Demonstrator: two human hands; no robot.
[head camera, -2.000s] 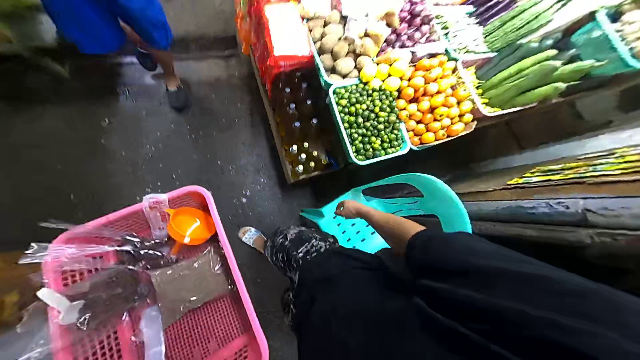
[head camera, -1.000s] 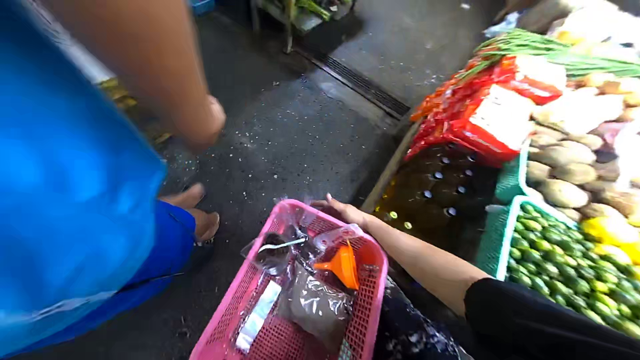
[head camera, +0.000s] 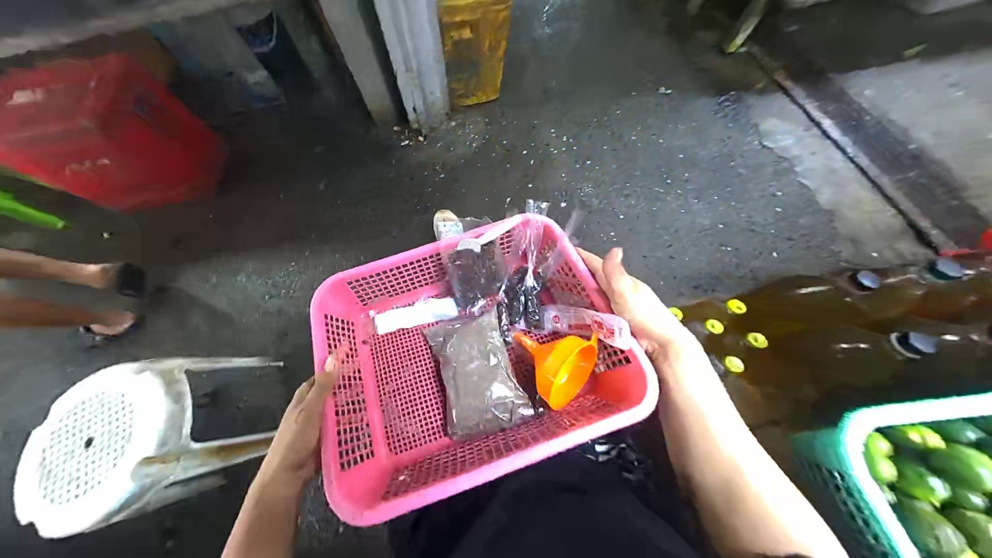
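Note:
A pink plastic basket (head camera: 403, 496) is held in front of my body between both hands. My left hand (head camera: 306, 418) grips its left side, and my right hand (head camera: 632, 302) grips its right side, with the thumb near the rim. Inside lie an orange plastic funnel (head camera: 564, 370), a clear bag of greyish material (head camera: 477, 380), small clear bags of dark contents (head camera: 474, 271), a white strip-shaped packet (head camera: 416, 315) and a clear plastic item with red marks (head camera: 585, 322). The fingers under the basket are hidden.
A white plastic stool (head camera: 93, 442) lies on its side at left, near another person's feet (head camera: 116, 302). A blurred red container (head camera: 108, 132) stands beyond. Capped bottles (head camera: 732, 333) and a green crate (head camera: 883, 480) of small green fruit are at right. The floor (head camera: 620, 155) looks wet.
My left hand, not visible one second ago, now holds the basket's left side. My right hand stays at the basket. The person in blue has left the near left. The view has turned left.

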